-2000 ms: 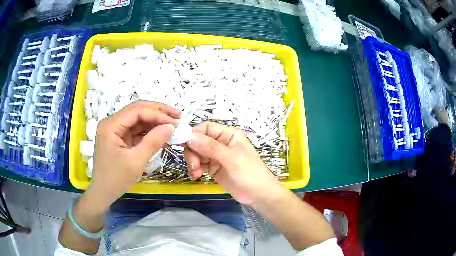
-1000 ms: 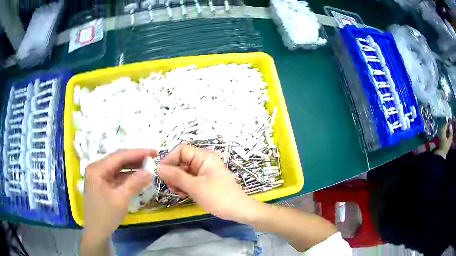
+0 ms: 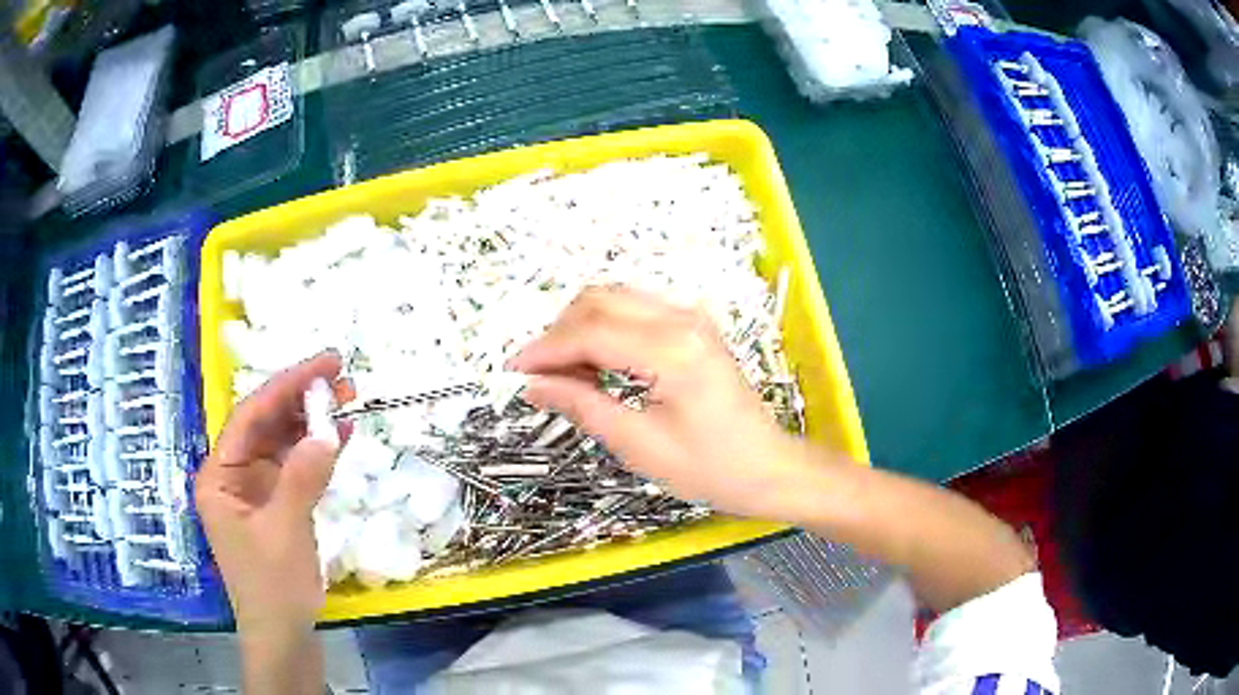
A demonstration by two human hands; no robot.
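Note:
My left hand (image 3: pixel 279 448) grips a white plastic head (image 3: pixel 321 411) between thumb and fingers over the left part of the yellow bin (image 3: pixel 836 394). A thin dark metal shaft (image 3: pixel 408 399) runs from the head toward my right hand (image 3: pixel 639 387). My right hand pinches a small white piece (image 3: pixel 503 391) at the shaft's other end. The bin holds heaped white heads (image 3: pixel 387 509) at left, narrow white sleeves (image 3: pixel 639 217) at centre and far right, and metal shafts (image 3: pixel 571 475) at near right.
A blue tray of assembled pieces (image 3: pixel 116 407) stands left of the bin. Clear ribbed trays (image 3: pixel 544 102) lie beyond it, with a label card (image 3: pixel 247 111) at back left. Another blue tray (image 3: pixel 1073 190) is at right, near a person's dark sleeve (image 3: pixel 1155 502). A red stool (image 3: pixel 999 502) is below.
My hands have moved apart, my right hand going rightward. A metal shaft now shows between them, with a white piece in my right fingers. The camera view has shifted.

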